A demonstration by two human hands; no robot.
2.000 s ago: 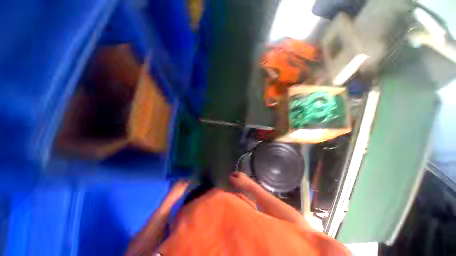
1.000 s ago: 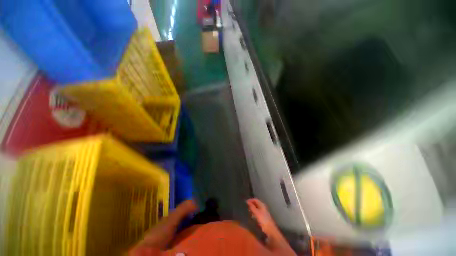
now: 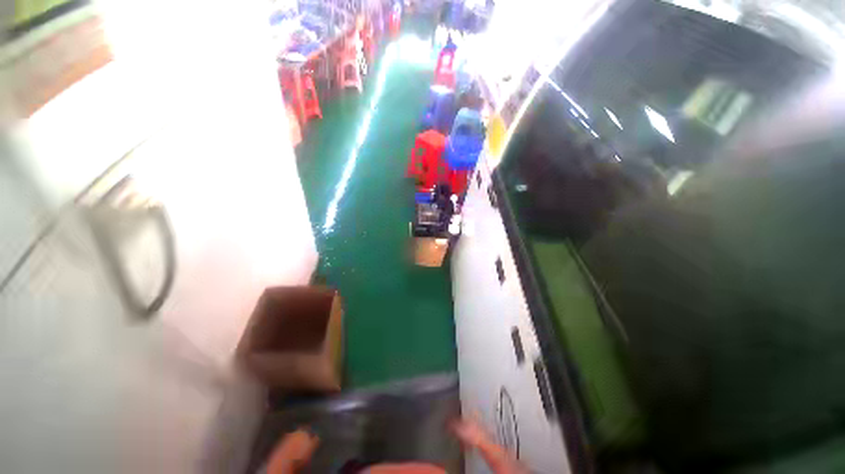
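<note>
My left hand (image 3: 293,451) is at the bottom edge, left of centre, small and blurred. My right hand (image 3: 484,441) is at the bottom edge, right of centre, beside the white machine side; it is blurred too. Nothing can be made out in either hand. A dark grey mat or sheet (image 3: 371,416) lies on the floor in front of me, below both hands. An open cardboard box (image 3: 292,363) stands on the floor just ahead on the left.
A long white machine or cabinet (image 3: 491,305) with a dark glass top (image 3: 593,176) runs along the right. The green floor (image 3: 389,305) stretches ahead between it and a pale wall. A small carton (image 3: 430,251), red stools (image 3: 427,155) and blue stools (image 3: 465,141) stand further on.
The view has moved along the aisle and lifted. The yellow and blue crates on the left are out of view; the cardboard box and far stools now show. Both hands remain low.
</note>
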